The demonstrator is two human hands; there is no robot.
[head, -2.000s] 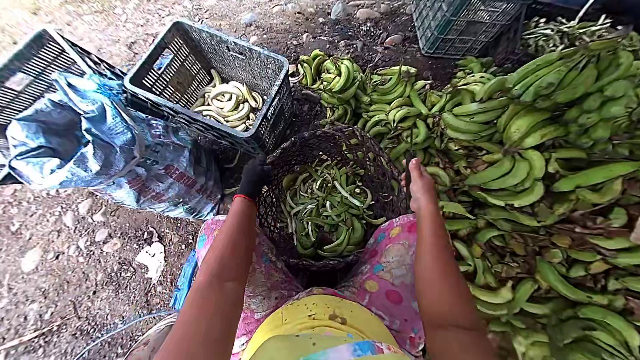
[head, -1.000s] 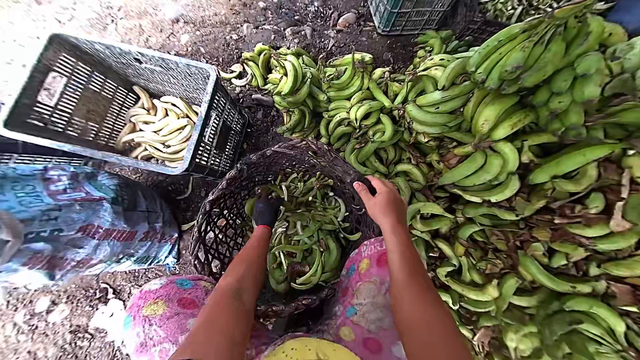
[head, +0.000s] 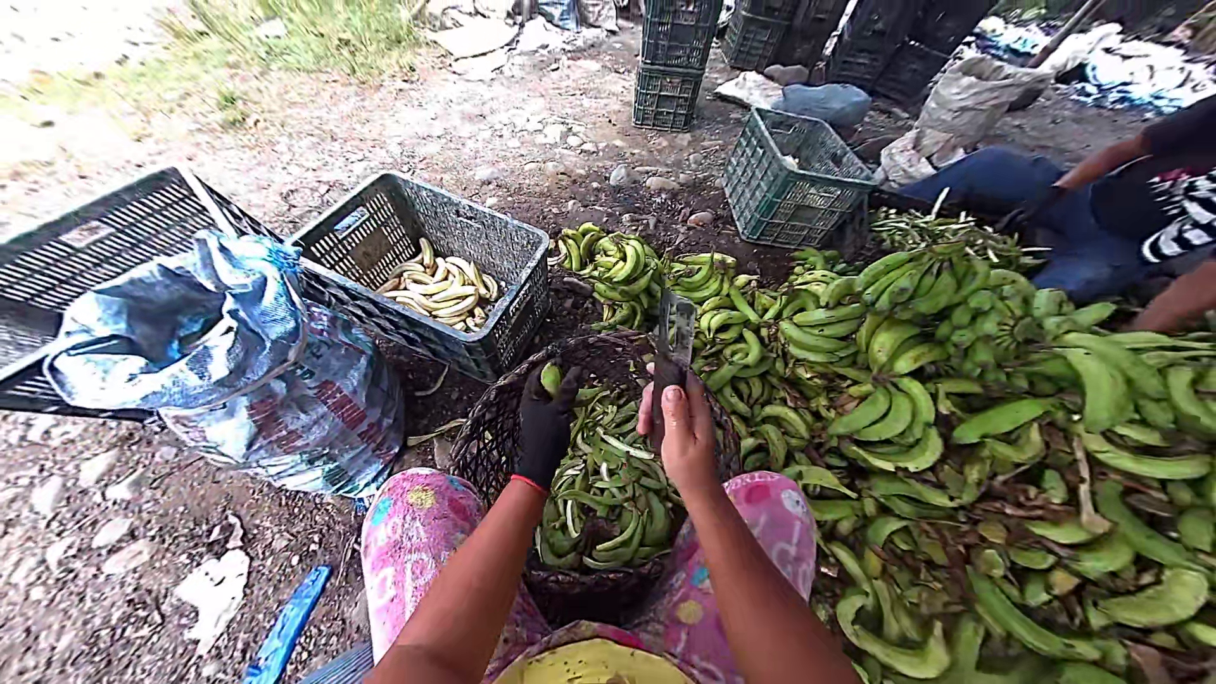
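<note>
My left hand [head: 546, 427], in a dark glove, is closed around a green plantain [head: 551, 378] whose tip shows above the fingers. Bare, my right hand [head: 679, 423] grips a knife [head: 676, 332] with its broad blade pointing up. Both hands are above a woven basket [head: 484, 451] between my knees. Green plantains and peel strips [head: 613, 494] lie in the basket. Peeled plantains [head: 442, 290] rest in a plastic crate [head: 518, 252] at the upper left. Beside the basket on the right is a large heap of green plantains [head: 893, 418].
A woven plastic sack [head: 313, 408] stands at the left in front of another crate [head: 123, 223]. A green crate [head: 788, 199] stands beyond the heap. At the far right sits a person [head: 1102, 190]. A blue strip [head: 290, 622] lies on stony ground at lower left.
My left hand was down among the basket's contents one second ago; now it is raised with a green plantain in it. The view has tilted up, showing more ground beyond.
</note>
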